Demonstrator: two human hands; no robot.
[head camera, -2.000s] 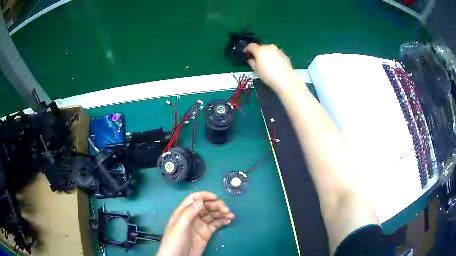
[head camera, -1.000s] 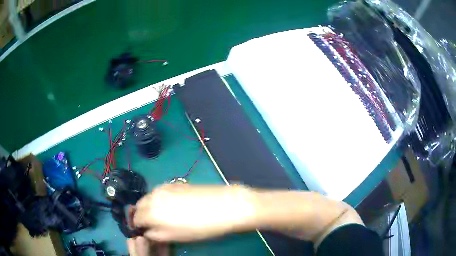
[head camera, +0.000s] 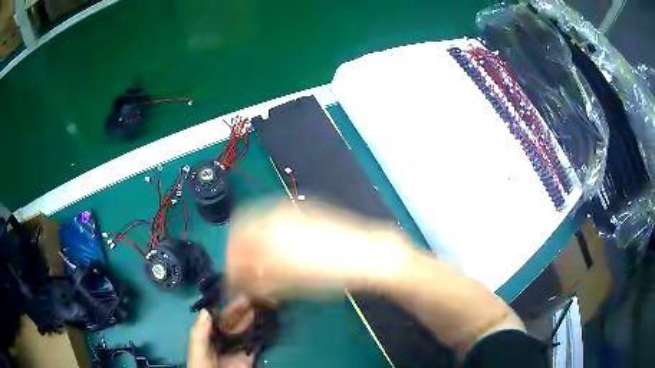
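My left hand (head camera: 210, 346) is at the bottom edge, partly cut off, holding a black plastic bracket (head camera: 248, 332). My right hand (head camera: 276, 248) is blurred just above the bracket; its fingertips and anything in them cannot be made out. Speakers with silver centres stand in two short stacks, one upper (head camera: 211, 188) and one lower (head camera: 166, 267), with red wires and white plugs. A lead with white plugs (head camera: 294, 184) lies on the long black foam sheet (head camera: 316, 154); its other end is hidden by my right hand.
A black assembly with a red wire (head camera: 128, 115) lies on the green belt beyond the pale rail (head camera: 108, 167). A white foam tray (head camera: 424, 144) and clear plastic wrap (head camera: 574, 108) are right. Left are a bracket carton (head camera: 47, 345), phone (head camera: 80, 237) and loose brackets (head camera: 122, 353).
Two seconds ago my right hand was on the black assembly on the belt; it let go and came back to the bench. The assembly has shifted left. My left hand, earlier empty, now holds a bracket.
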